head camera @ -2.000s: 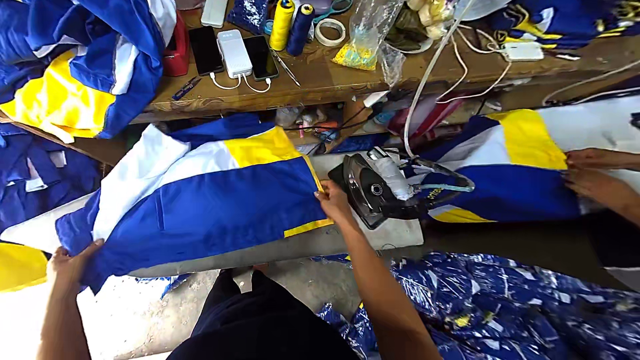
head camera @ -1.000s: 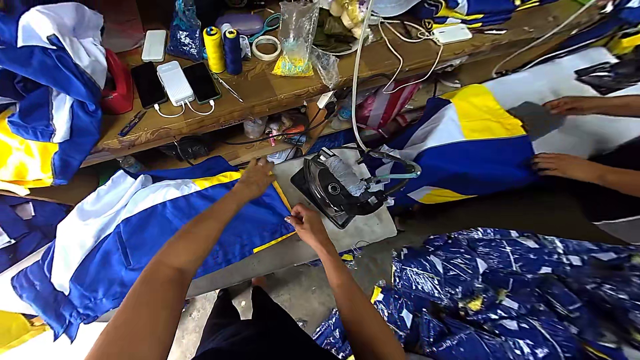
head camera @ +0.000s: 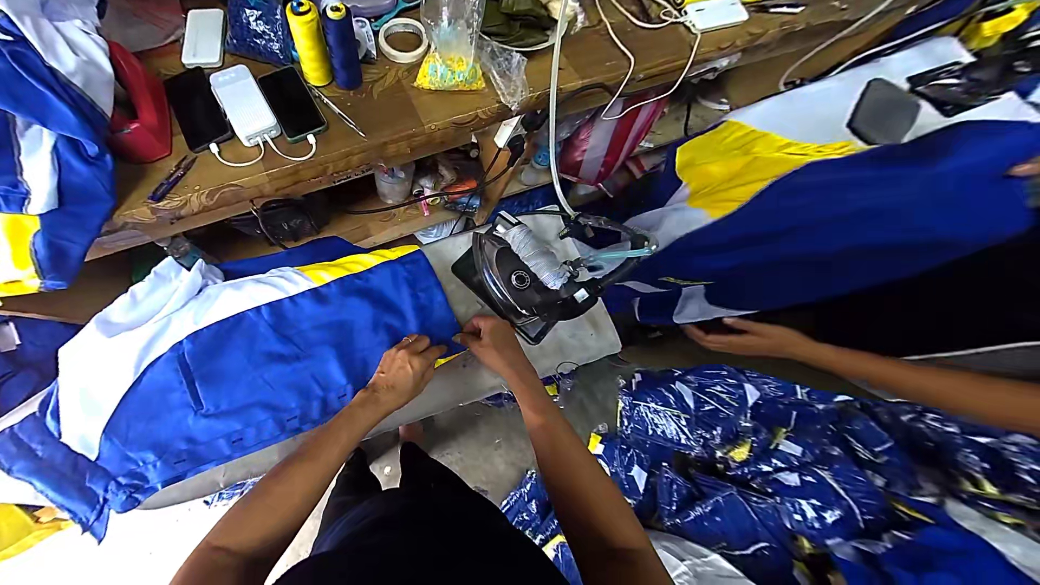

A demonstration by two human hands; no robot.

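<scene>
A blue, white and yellow garment lies spread along a narrow padded ironing board. My left hand rests on the garment near its lower right corner, fingers bent at the edge. Just to the right, my right hand pinches that edge between thumb and fingers, where a bit of yellow trim shows. Beyond my right hand a black electric iron, with a hose and a cord-wrapped handle, stands on a dark rest on the board.
Phones, a white power bank, thread cones and tape lie on the wooden table. At right a co-worker's hand is by another garment. Plastic-bagged garments are heaped at lower right.
My left hand has moved from the garment's upper edge down to its lower right corner, beside my right hand. The co-worker's garment now spreads farther right, with one hand below it.
</scene>
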